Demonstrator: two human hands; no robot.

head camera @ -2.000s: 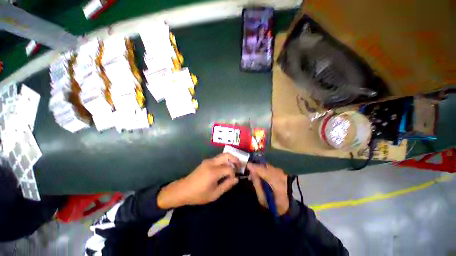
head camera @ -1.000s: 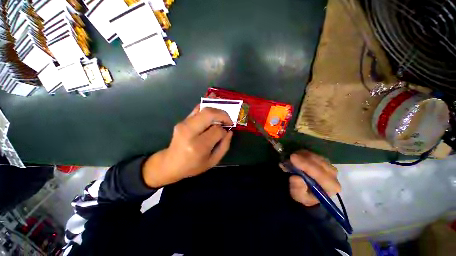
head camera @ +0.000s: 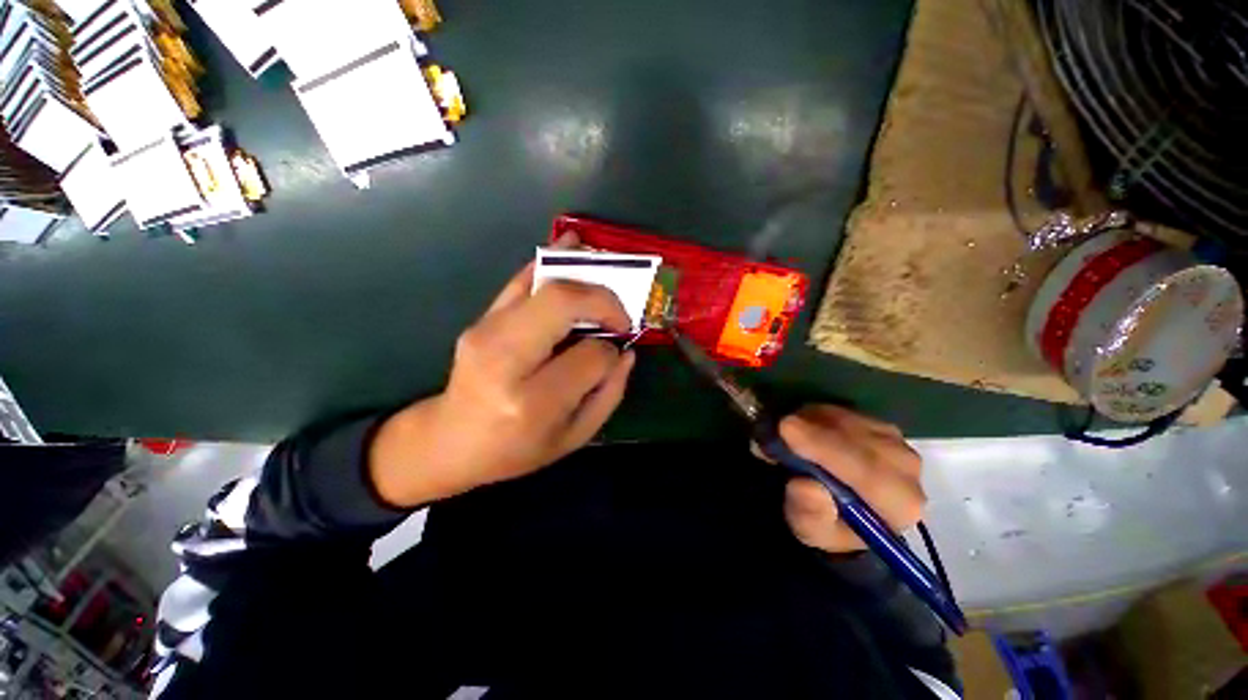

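Observation:
A red device housing (head camera: 705,298) lies on the dark green mat, with an orange patch at its right end. A white display module (head camera: 598,274) rests over its left part, its amber flex cable (head camera: 657,304) pointing right. My left hand (head camera: 534,376) holds the module with thumb and fingers; a thin silvery strand shows at the fingertips. My right hand (head camera: 855,479) holds the blue soldering iron (head camera: 876,533) like a pen. The iron's tip is at the flex cable; whether it touches cannot be told.
Stacked white modules (head camera: 370,110) with amber edges stand at the upper left. To the right lie a brown cardboard mat (head camera: 917,260), a round whitish tub with a red band (head camera: 1129,321) and a black wire-guarded fan (head camera: 1163,82). The bench's front edge runs below my hands.
Since two seconds ago the module has moved onto the housing and the iron has come up to it. In the last second the iron tip has moved left to the flex cable.

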